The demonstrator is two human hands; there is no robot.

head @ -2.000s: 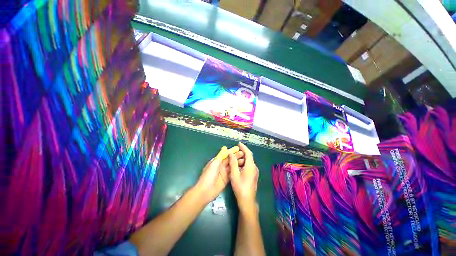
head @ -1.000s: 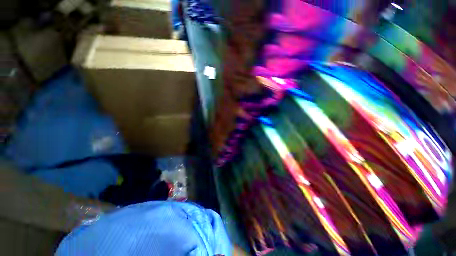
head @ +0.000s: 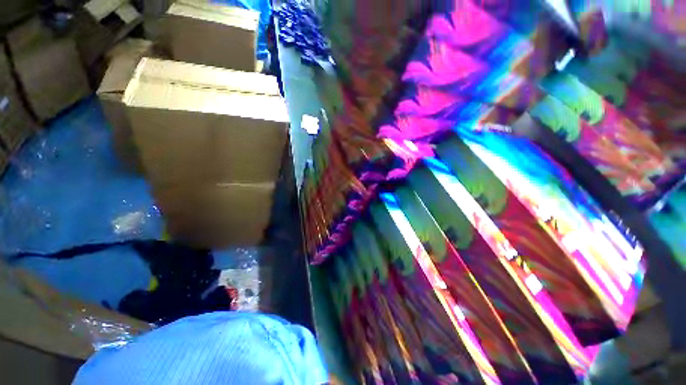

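A leaning pile of gift boxes point(head: 451, 278) with pink, green and dark red swirl print fills the right half of the view. Its bright side edges show white, blue and pink stripes. More printed boxes stand behind it toward the top. A light blue uniform part point(head: 214, 352), a shoulder or sleeve, shows at the bottom. Neither my left hand nor my right hand is in the picture.
Closed brown cartons point(head: 207, 139) stand on the blue floor point(head: 83, 180) at the left. A black crumpled heap point(head: 169, 282) lies on the floor, with crinkly clear plastic point(head: 105, 331) near a carton at lower left. A white slip point(head: 310, 124) lies on the green worktop edge.
The view has turned from the conveyor belt to the box pile and floor cartons at the left. Both hands were in view two seconds ago and are now out of it.
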